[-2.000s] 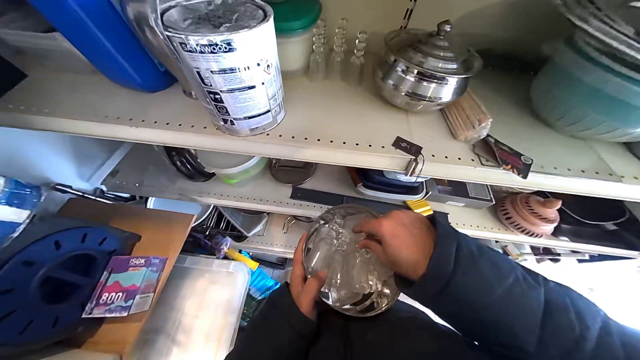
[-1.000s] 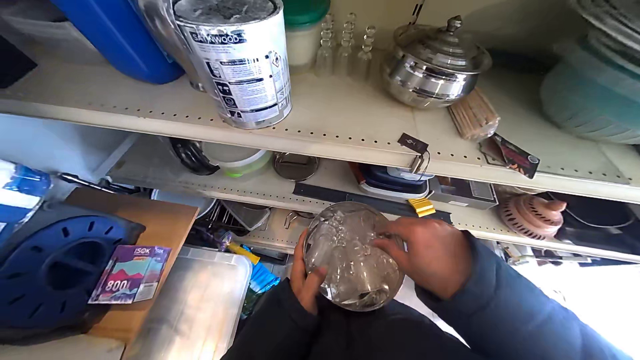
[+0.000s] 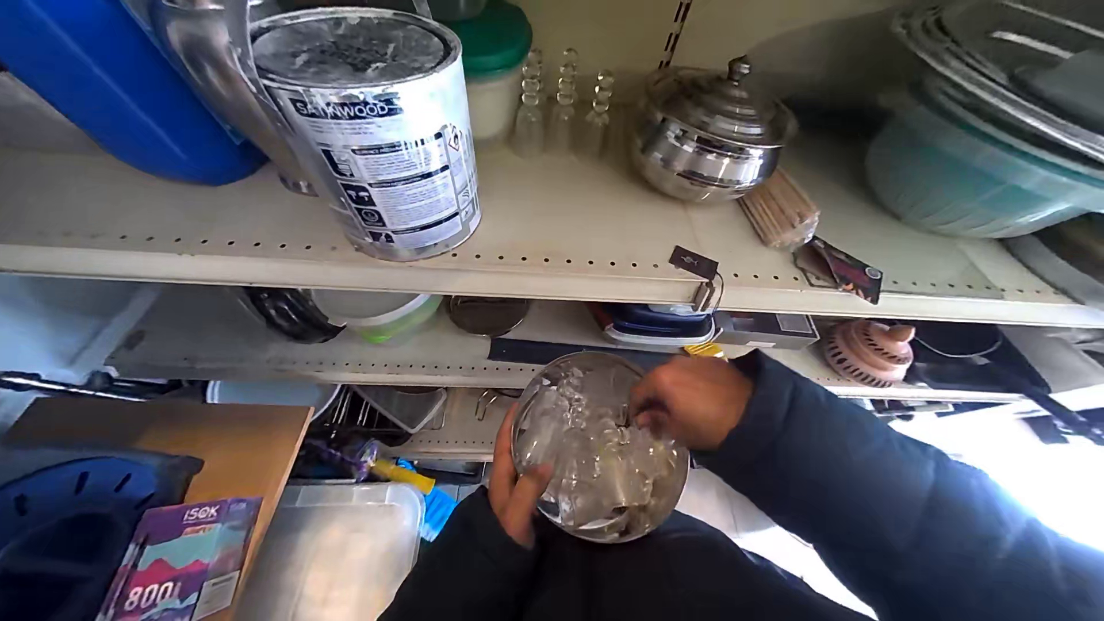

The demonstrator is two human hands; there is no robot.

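My left hand (image 3: 517, 483) grips the left side of a round metal bowl (image 3: 604, 530), its thumb over the rim. Several clear glass pieces with beaded stems (image 3: 573, 431) fill the bowl. The fingers of my right hand (image 3: 690, 401) reach over the bowl's right side and touch the glass pieces; whether they pinch one cannot be told. Beyond, on the upper shelf, similar clear beaded-stem pieces (image 3: 565, 108) stand upright in a small group, between a green-lidded tub (image 3: 492, 78) and a lidded steel pot (image 3: 711, 138).
A paint tin (image 3: 371, 138) stands near the upper shelf's edge (image 3: 517, 280). Bundled wooden sticks (image 3: 780, 211) and a teal tub (image 3: 966, 164) are to the right. Below are an iron (image 3: 660, 323), a pink pierced lid (image 3: 867, 352), a cardboard box (image 3: 164, 440) and a translucent plastic box (image 3: 336, 552).
My right hand stays at the bowl's right side, its fingers shifting slightly over the glass pieces. My left hand keeps its hold on the bowl.
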